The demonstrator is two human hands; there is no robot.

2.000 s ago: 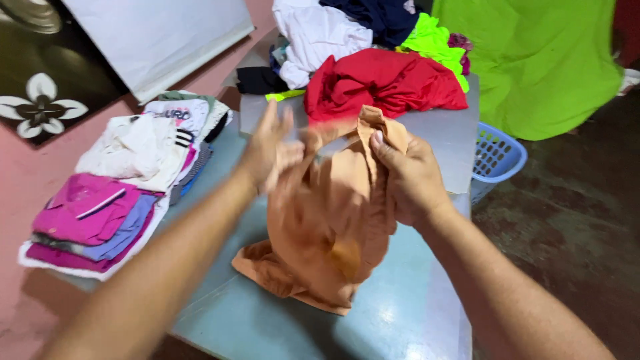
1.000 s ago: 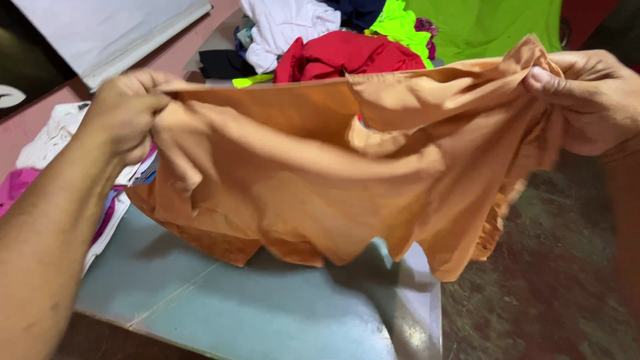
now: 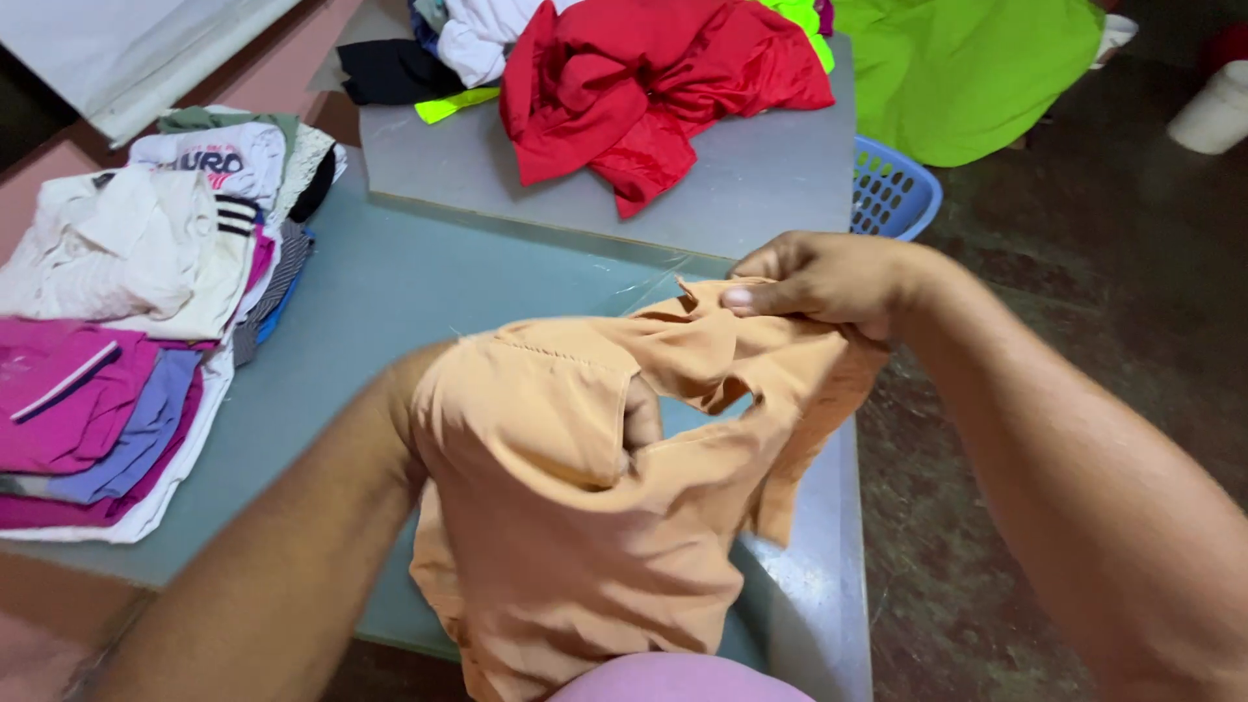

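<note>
An orange cloth garment (image 3: 585, 546) hangs in folds over the near part of the grey-blue table. My left hand (image 3: 641, 424) is inside it, with the wrist under the cloth and the fingers showing at an opening; most of that hand is hidden. At the garment's upper right, my right hand (image 3: 809, 288) pinches the bunched edge between thumb and fingers. A gap in the cloth shows the tabletop between the two hands.
Folded clothes (image 3: 107, 390) lie stacked at the left. A crumpled red garment (image 3: 663, 88) rests on the raised grey surface (image 3: 468, 156), beside white and black clothes. A blue plastic basket (image 3: 892, 190) stands beyond the table's right edge, near a green cloth (image 3: 955, 68).
The garment was stretched wide between both hands a second ago; now the hands are closer together and it hangs bunched. My left hand has gone from its outer edge to inside the cloth.
</note>
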